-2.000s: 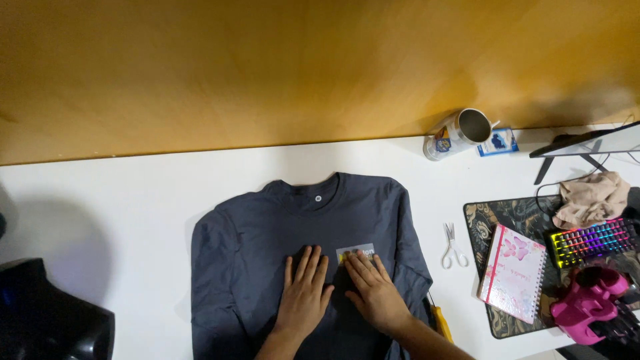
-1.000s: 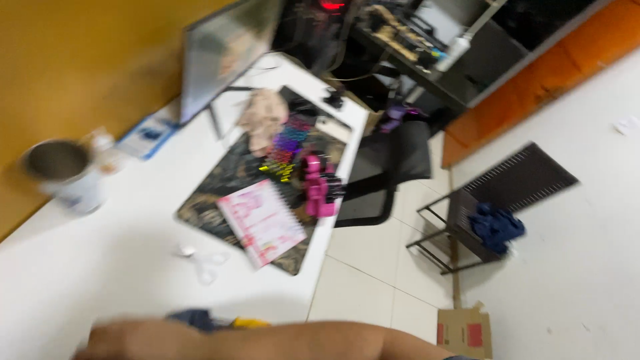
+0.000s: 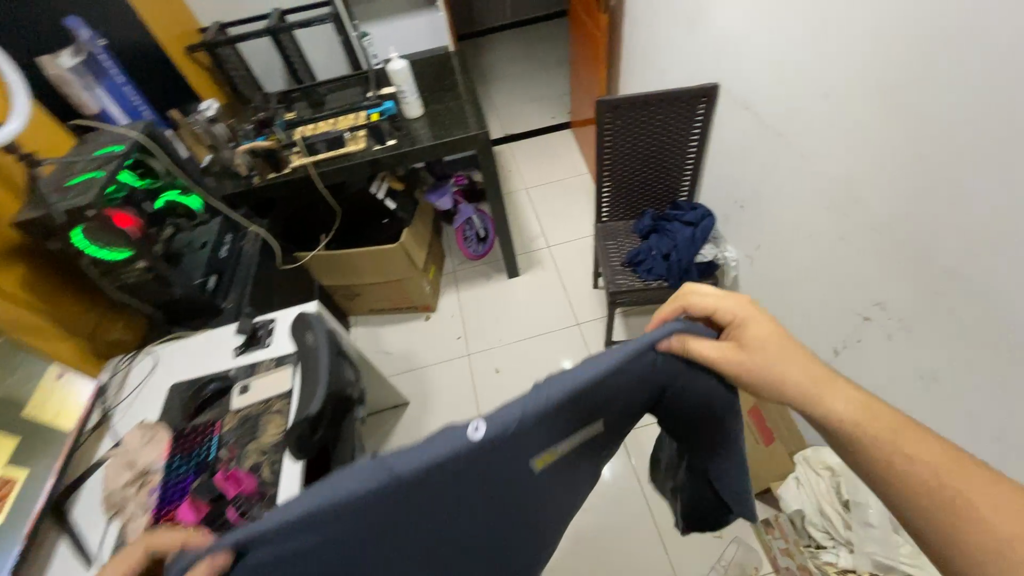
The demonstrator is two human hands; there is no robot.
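A dark blue-grey long-sleeved shirt (image 3: pixel 448 496) hangs stretched between my two hands in the air. My right hand (image 3: pixel 712 336) pinches its upper edge at one shoulder, thumb against fingers, and a sleeve dangles below that hand. At the bottom left, my left hand (image 3: pixel 172 552) grips the other end of the shirt and is partly cut off by the frame. A small round white mark and a strip with writing show on the cloth. The lower part of the shirt runs out of view.
A woven chair (image 3: pixel 652 160) holds bunched navy cloth (image 3: pixel 672 240). To the left are a white desk (image 3: pixel 312 320) with a keyboard (image 3: pixel 188 464), a cardboard box (image 3: pixel 384 276) and a black table (image 3: pixel 448 104). White cloth (image 3: pixel 840 504) lies at the lower right.
The shirt lay flat on the white desk under both hands two seconds ago; now both hands hold it up off the desk. The view has swung right towards the chair.
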